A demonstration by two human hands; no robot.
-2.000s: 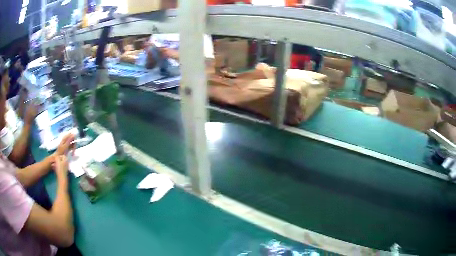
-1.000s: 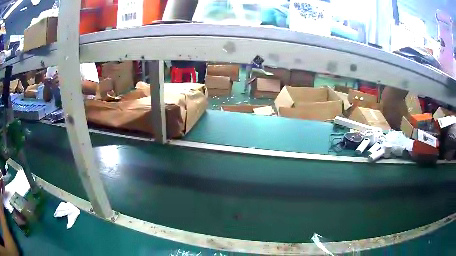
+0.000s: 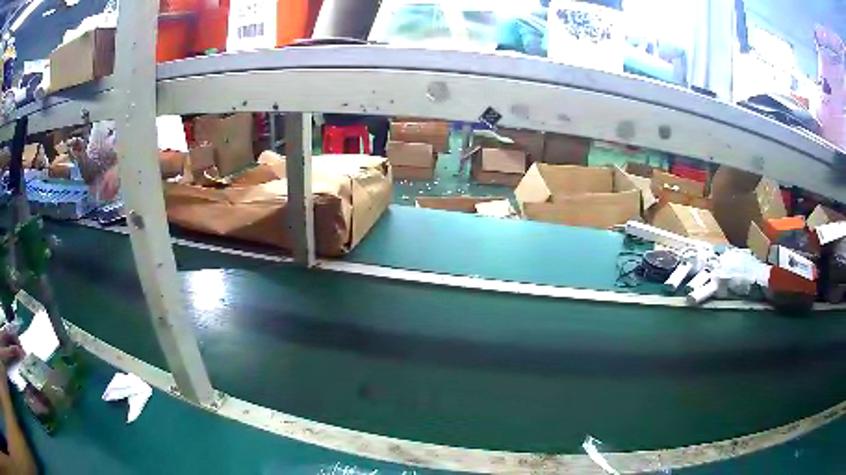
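Observation:
Neither of my hands is in the picture. Nearest in front of me is the green bench top [image 3: 232, 445], with a small forked white scrap [image 3: 128, 394] lying on it at the lower left. A sliver of shiny clear film [image 3: 348, 469] shows at the bottom edge, mostly cut off. At the left edge stands the green press [image 3: 32, 250], with its base fixture [image 3: 44, 385] and white sheets [image 3: 39, 336] beside it. Another person's hand and forearm [image 3: 11, 408] are there, cut off by the edge.
A dark green belt [image 3: 464, 371] runs across behind a pale metal post [image 3: 160, 232]. Beyond it lie a brown paper bundle [image 3: 269, 199], open cartons [image 3: 580, 193], white devices with cables [image 3: 705, 269] and orange boxes [image 3: 788, 269]. A loaded shelf [image 3: 417, 93] crosses overhead. A red stool [image 3: 346, 139] stands behind.
The view has swung right since the first frame, so the press and the other worker have shifted to the left edge. Since the second frame it has moved only slightly.

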